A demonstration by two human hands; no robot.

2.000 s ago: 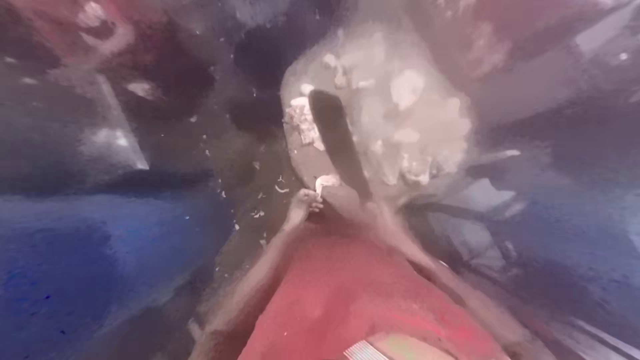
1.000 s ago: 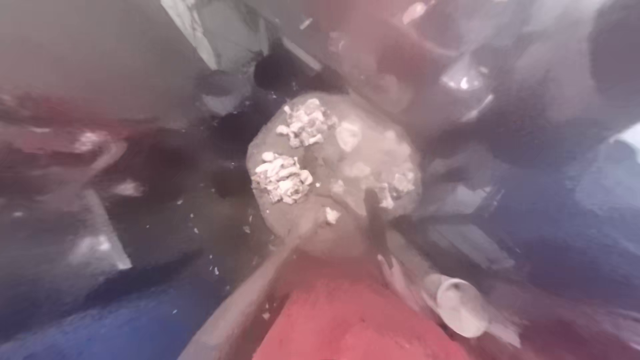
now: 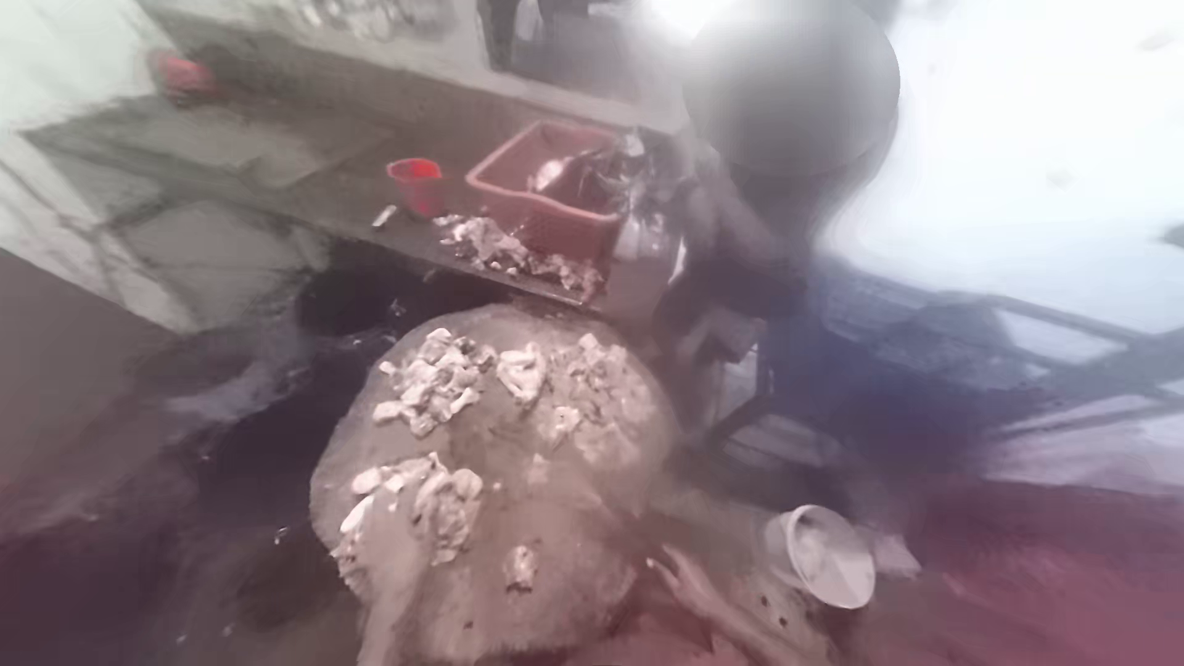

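A round chopping block (image 3: 518, 620) bears several piles of pale chopped pieces that look like meat or bone. My left hand (image 3: 393, 546), blurred, is at the near-left pile (image 3: 449, 509); whether it grips any piece cannot be told. Just right of the block's near edge is my right hand (image 3: 680, 573), fingers spread and nothing visible in them. One small piece (image 3: 520, 566) lies alone between the hands. Toward the far side sit a far-left pile (image 3: 435, 379), a larger pale piece (image 3: 523, 372) and a flatter pile (image 3: 601, 398).
A white bucket-like container (image 3: 832, 558) stands right of my right hand. Beyond the block, a counter (image 3: 305, 199) holds a red cup (image 3: 418, 188), a reddish plastic basket (image 3: 546, 217) and scraps along its edge. Another person (image 3: 758, 222), blurred, is at the far right of the basket.
The view has swung up toward the counter. The long dark blade-like object over the block two seconds ago is out of sight. My right hand is now off the block's right side.
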